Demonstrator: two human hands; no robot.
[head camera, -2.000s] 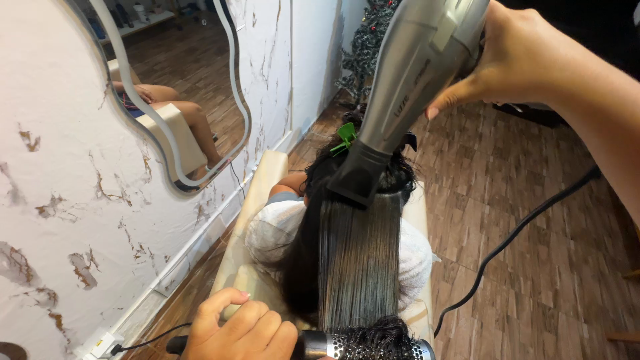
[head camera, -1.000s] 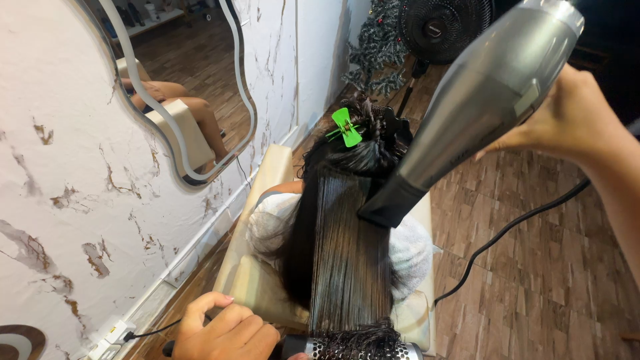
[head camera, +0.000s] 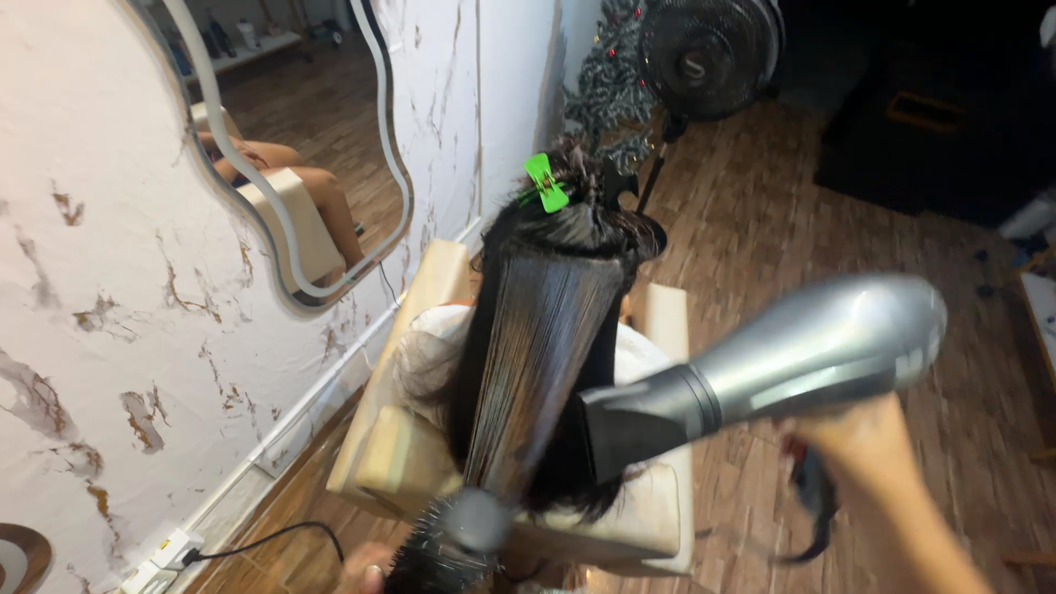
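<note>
My right hand (head camera: 850, 429) holds a silver hair dryer (head camera: 825, 338) by its handle, largely hidden behind the barrel. The black nozzle (head camera: 643, 429) points left, close beside the lower part of a stretched section of long dark hair (head camera: 536, 346). At the bottom edge, my left hand (head camera: 367, 569) shows only partly, at a round bristle brush (head camera: 445, 536); its grip is mostly out of frame. The hair's lower end meets the brush. A green clip (head camera: 546, 183) and a black clip (head camera: 620, 188) pin hair up on the seated person's head.
The person sits in a cream chair (head camera: 672, 330) with a white cloth over the shoulders. A wavy-edged mirror (head camera: 396, 165) hangs on the left wall. A black fan (head camera: 709, 66) and a decorated tree (head camera: 610, 91) stand behind. A cord runs from a wall socket (head camera: 165, 561); the dryer's cord (head camera: 817, 520) hangs at right.
The dryer has moved from over the upper hair down to its right side, near the lower lengths. The brush, level across the hair before, is now tilted with its round end up.
</note>
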